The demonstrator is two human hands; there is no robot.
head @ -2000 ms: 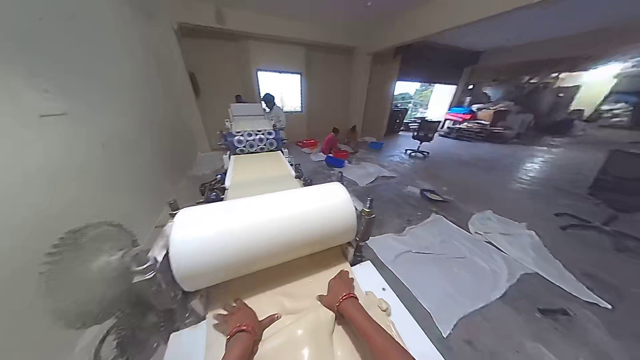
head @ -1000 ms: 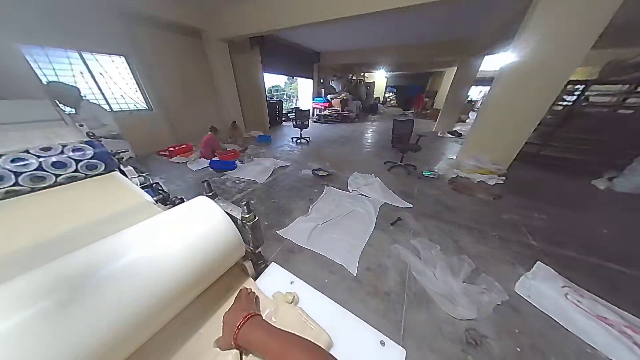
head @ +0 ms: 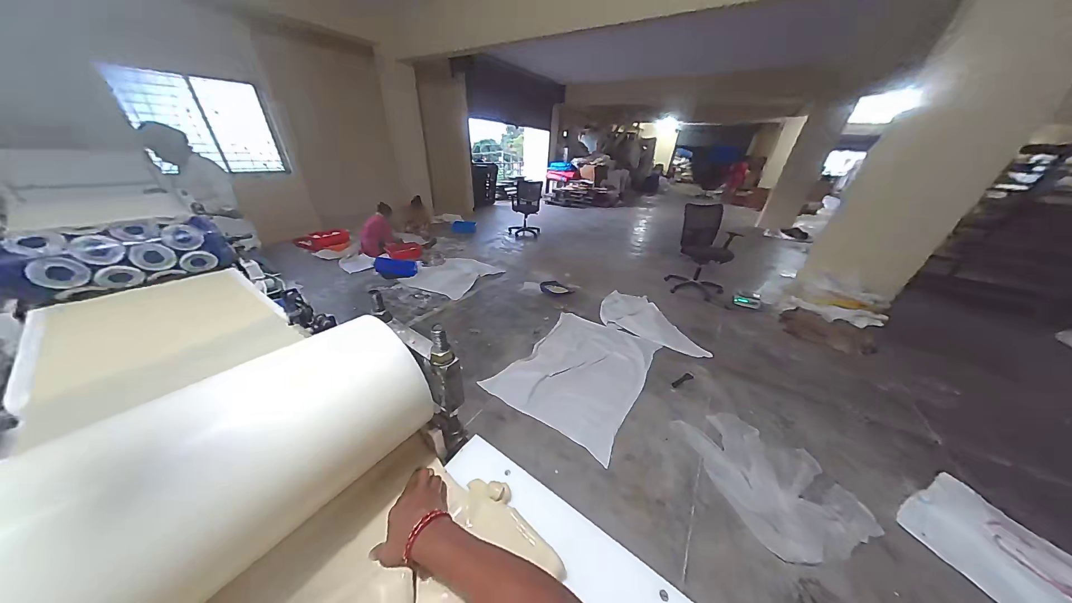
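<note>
My right hand [head: 416, 515], with a red bangle at the wrist, lies on a sheet of cream dough [head: 335, 536] just in front of a large white roller [head: 226, 452]. Its fingers are bent, and whether they pinch the dough I cannot tell. Beside the wrist a thicker, glossy lump of dough [head: 511, 532] rests near the white board [head: 569, 519] that edges the machine. Past the roller, a cream sheet [head: 159, 335] lies on the conveyor. My left hand is out of view.
A threaded metal post [head: 442, 368] stands at the roller's end. White sheets [head: 578, 377] and clear plastic [head: 779, 494] lie on the floor. Blue rollers [head: 117, 255] and a person [head: 197, 180] are at the far left; people sit by red and blue tubs [head: 395, 267]. An office chair [head: 703, 243] stands farther right.
The view has swung far to the right. My left hand, on the dough two seconds ago, has left the view. My right hand stays on the dough near the roller's right end.
</note>
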